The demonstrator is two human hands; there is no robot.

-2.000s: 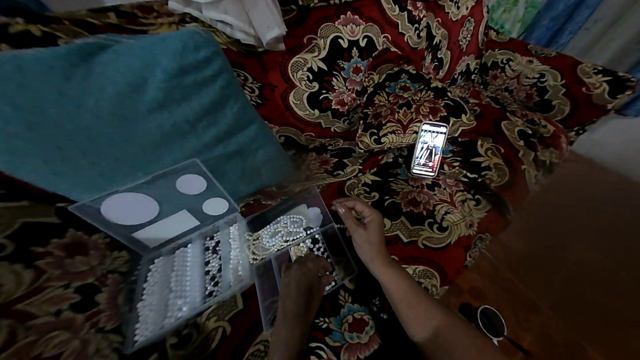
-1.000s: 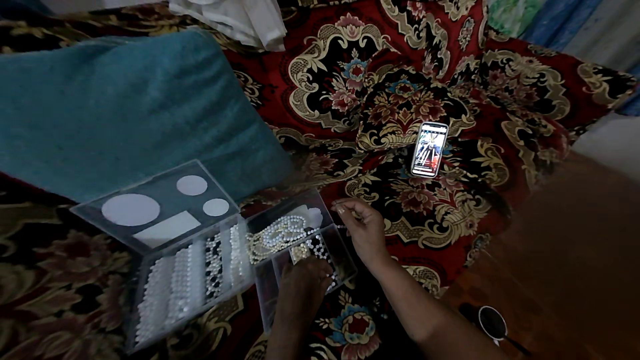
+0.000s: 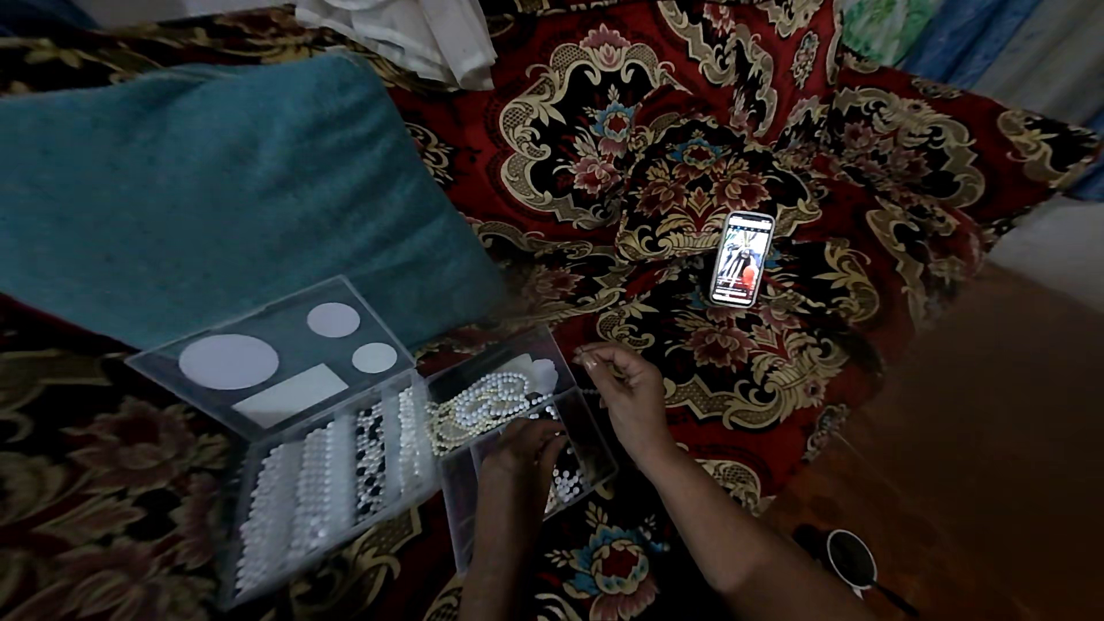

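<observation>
My left hand reaches into a clear plastic compartment box, its fingertips down by loose white beads; whether they hold a bead cannot be told. My right hand is raised at the box's right edge, thumb and forefinger pinched together at what seems a thin thread, with a few small beads just below the fingers. Strands of white and cream beads lie in the upper compartment. To the left, a second clear case with its lid raised holds rows of white and some dark beads.
A lit smartphone rests on the red and black floral cover. A teal cushion stands behind the cases, and white cloth lies at the top. At the lower right is a round white-rimmed object with a dark handle.
My left hand has shifted slightly within the compartment box. The picture on the phone has changed.
</observation>
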